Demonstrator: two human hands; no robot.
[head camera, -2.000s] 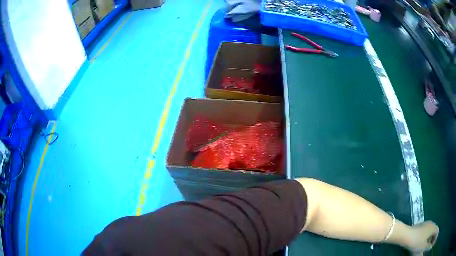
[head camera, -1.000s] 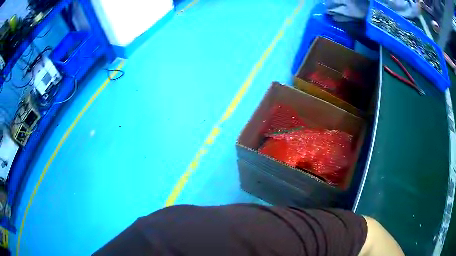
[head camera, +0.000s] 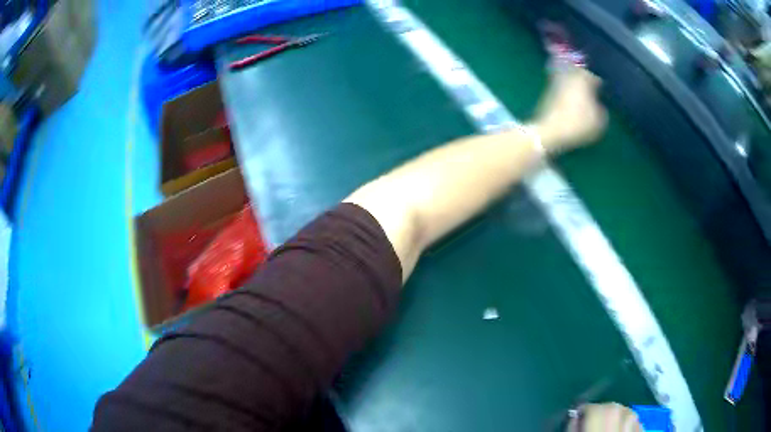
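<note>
My left arm reaches across the green tabletop. My left hand (head camera: 576, 105) is blurred over the belt, with a pink and red fan part (head camera: 565, 46) at its fingertips; whether the fingers grip it cannot be told. My right hand (head camera: 607, 418) is cut off by the bottom edge, with only some fingers showing. A blue battery pack (head camera: 653, 418) lies right beside it; its hold is hidden. A pale handle with a blue battery (head camera: 742, 363) lies on the belt at the lower right.
Red-handled pliers (head camera: 266, 52) lie at the tabletop's far left, near a blue parts bin (head camera: 262, 21). Cartons (head camera: 156, 270) with red material stand beside the table's left edge. A worn white strip (head camera: 583, 228) divides tabletop and belt. A tiny white piece (head camera: 490, 314) lies on the tabletop.
The view has swung right, towards the belt. My left hand, out of view one second ago, now reaches forward over the belt. Fingers of my right hand and blue batteries have come into view.
</note>
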